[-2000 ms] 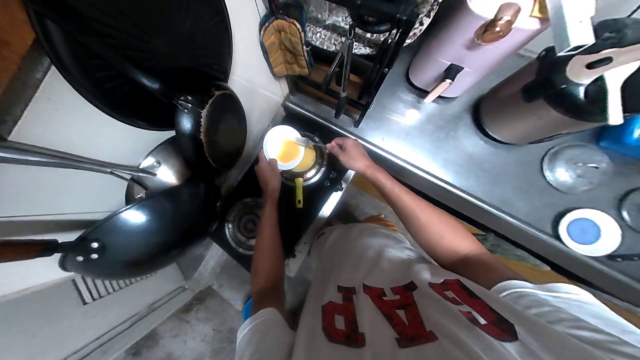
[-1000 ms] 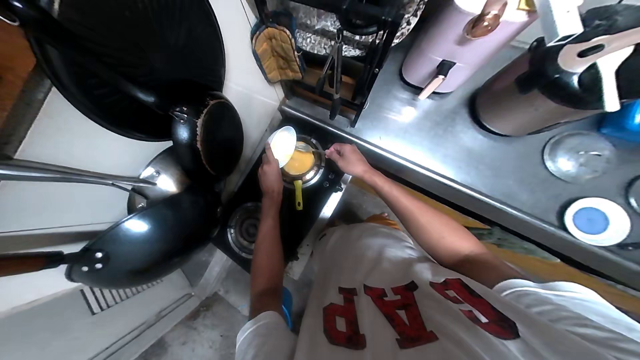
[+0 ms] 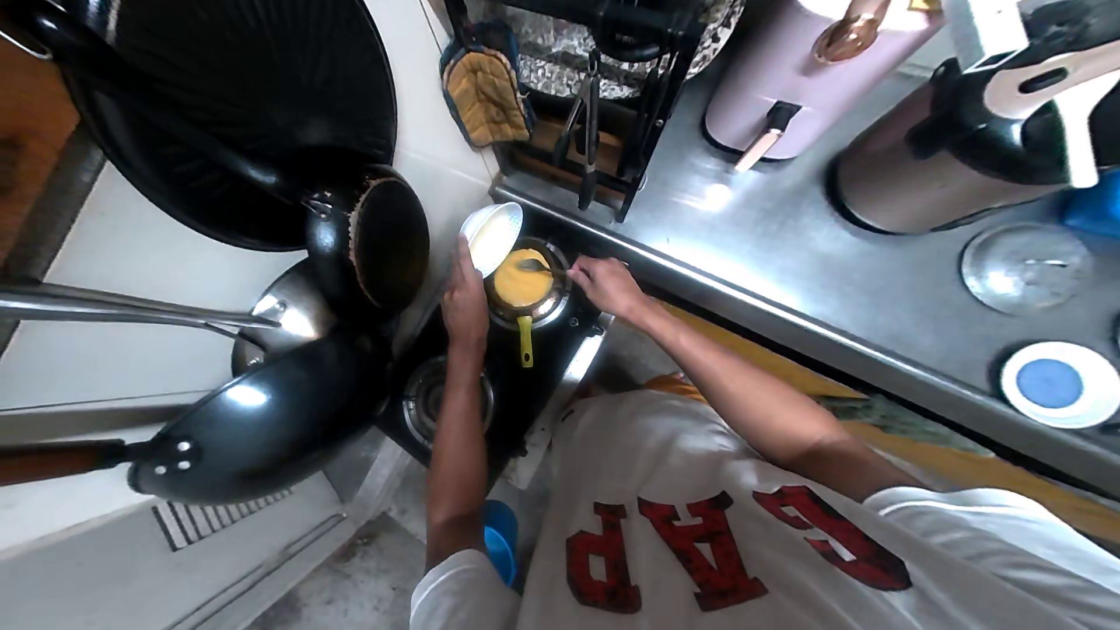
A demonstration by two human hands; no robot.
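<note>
My left hand holds a white bowl tilted above the left edge of a small frying pan with a yellow-green handle. Yellow liquid, which looks like beaten egg, covers the pan's bottom. Just right of the pan, my right hand grips a spoon, whose dark-looking bowl rests in the liquid. The pan sits on the far burner of a black two-burner gas stove.
Near the stove's left side hang a wok and a black frying pan. A metal counter at the right bears a pink appliance, a brown cooker, a glass lid and a dish. An oven mitt hangs behind.
The bowl in my left hand held yellow liquid and was tilted over the pan; it now looks nearly emptied and is tipped more steeply, farther left. More of the pan's yellow contents shows.
</note>
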